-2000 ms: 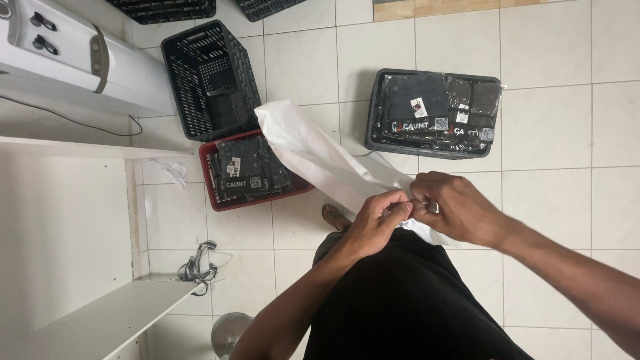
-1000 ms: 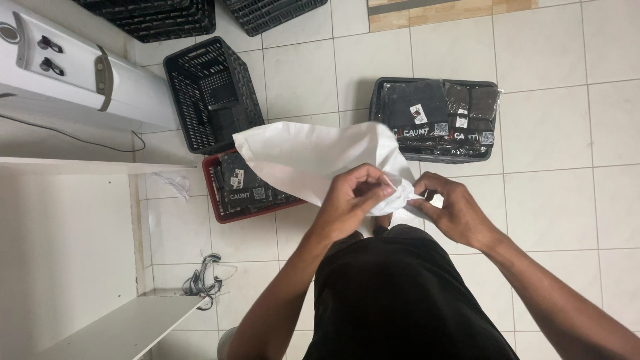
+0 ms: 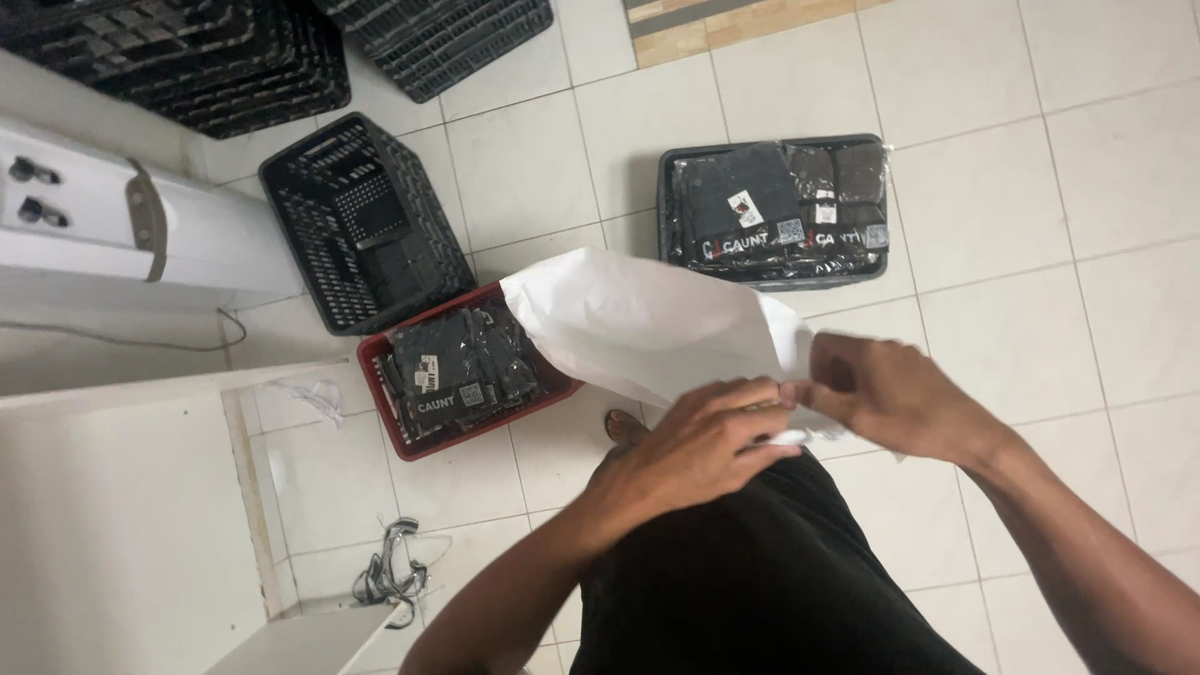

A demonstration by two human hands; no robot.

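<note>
A large white sheet or bag (image 3: pixel 656 319), its material unclear, stretches from my hands toward the upper left. My left hand (image 3: pixel 717 436) grips its bunched near edge close to my waist. Touching or almost touching it, my right hand (image 3: pixel 872 389) pinches the same edge, slightly blurred. The sheet's far end overlaps the corner of a red plastic basket (image 3: pixel 478 436) that holds dark garments in clear plastic packs (image 3: pixel 450 361). Beyond my right hand, a dark plastic basket (image 3: pixel 667 220) holds more packed dark garments (image 3: pixel 750 202).
An empty-looking black crate (image 3: pixel 366 225) leans beside the red basket. Stacked black crates (image 3: pixel 234 66) stand at the upper left. A white dispenser-like appliance (image 3: pixel 84 206), a white shelf unit (image 3: pixel 122 497) and a bundle of cables (image 3: pixel 394 572) are on the left. My foot (image 3: pixel 623 427) shows below the sheet.
My hands have come closer together along the sheet's edge since one second ago, and the sheet hangs in a different shape. The view has shifted.
</note>
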